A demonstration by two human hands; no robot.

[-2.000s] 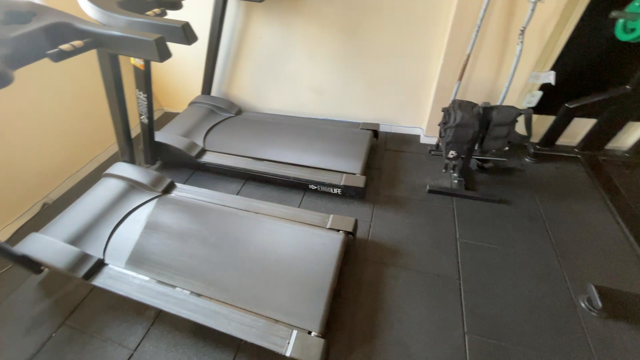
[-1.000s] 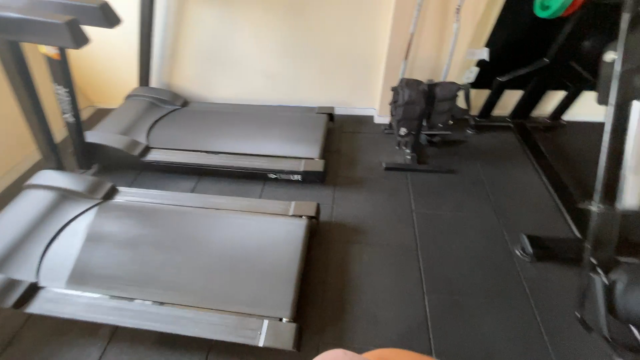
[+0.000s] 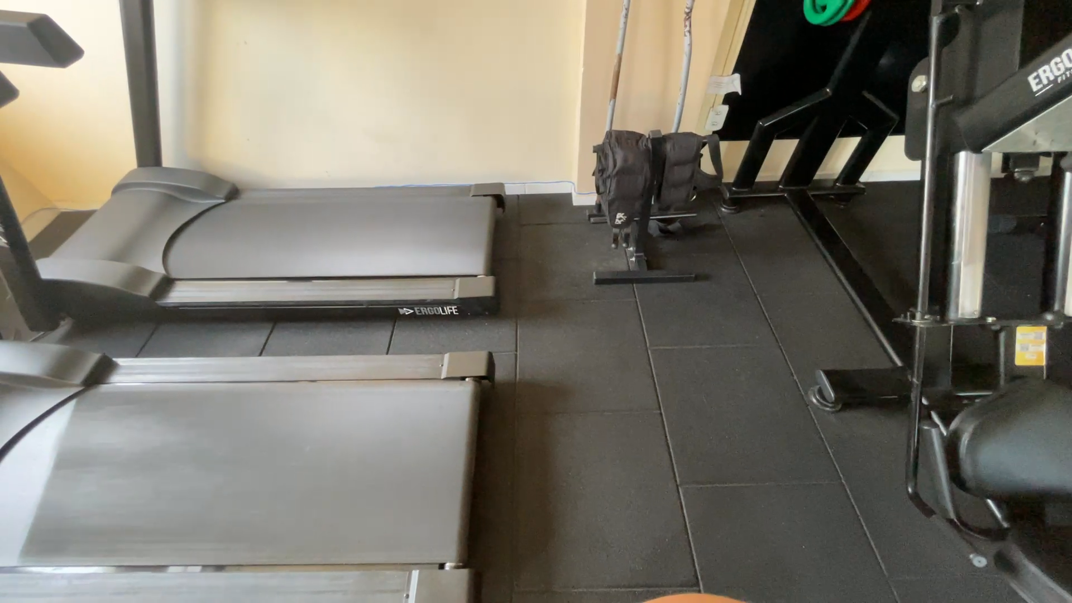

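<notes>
Neither my left hand nor my right hand can be made out. A small orange-brown rounded shape [image 3: 697, 598] is cut off by the bottom edge, too little of it showing to name. Two treadmills lie to the left: the nearer one's grey belt [image 3: 268, 469] fills the lower left, and the farther one's belt [image 3: 343, 230] runs along the wall. Black ankle or wrist weights, or similar padded fabric bags [image 3: 624, 172], hang on a low black metal stand [image 3: 643, 276] near the wall corner.
Black rubber floor tiles [image 3: 586, 469] run between the treadmills and a weight machine with a black padded seat [image 3: 1017, 440] at right. A black steel rack frame [image 3: 846, 285] reaches along the floor behind it. Green and red weight plates [image 3: 827, 10] show at the top.
The view has swung to the right, bringing the weight machine in. A skin-toned shape at the bottom edge, absent two seconds ago, appeared one second ago and now shows less.
</notes>
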